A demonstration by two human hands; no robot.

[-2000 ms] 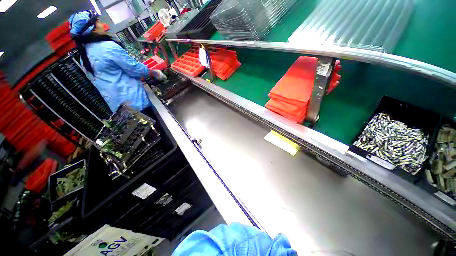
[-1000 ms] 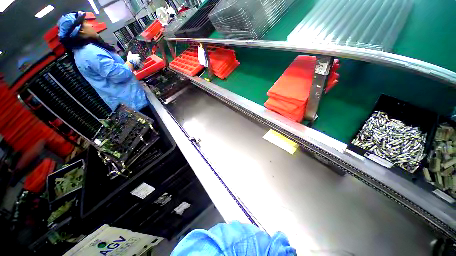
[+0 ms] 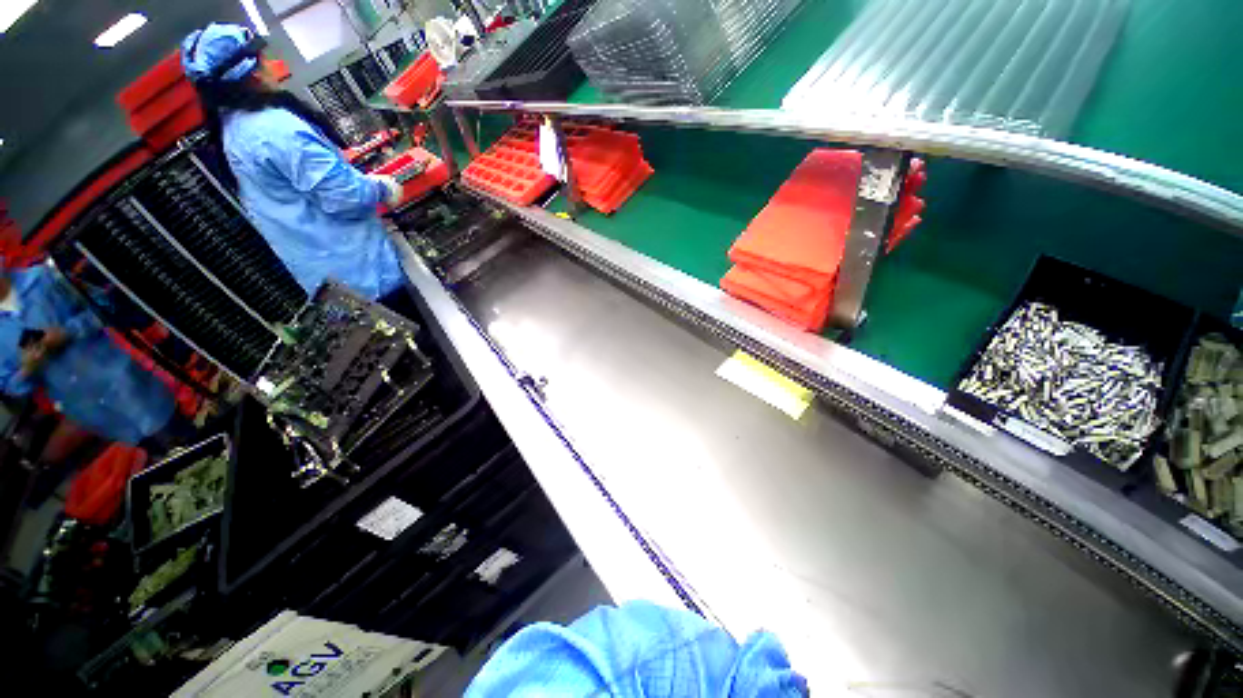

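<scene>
Neither of my hands is in view. Only a bunched blue sleeve or smock part (image 3: 634, 657) shows at the bottom edge. Nearest in front of me lies the shiny steel conveyor surface (image 3: 709, 477) between two rails. The far rail with its chain (image 3: 818, 382) carries a yellow label (image 3: 766, 383). The near rail (image 3: 545, 450) runs from the bottom middle to the upper left. A black bin (image 3: 1107, 303) of small silver metal components (image 3: 1067, 386) stands at the right on the shelf. Beside it, cut off by the edge, are beige-grey connectors (image 3: 1210, 443).
Red trays (image 3: 798, 243) are stacked on the green shelf (image 3: 668, 246). Clear ribbed plastic trays (image 3: 961, 62) lie above. Stacked carriers (image 3: 348, 368) stand in a black crate (image 3: 273, 545) at left. A person in blue (image 3: 307, 191) stands beyond; another person (image 3: 82, 361) is at the left edge.
The person by the line has lowered their hands and shifted slightly. A second person in blue has come into view at the left edge. The blue sleeve is almost unchanged.
</scene>
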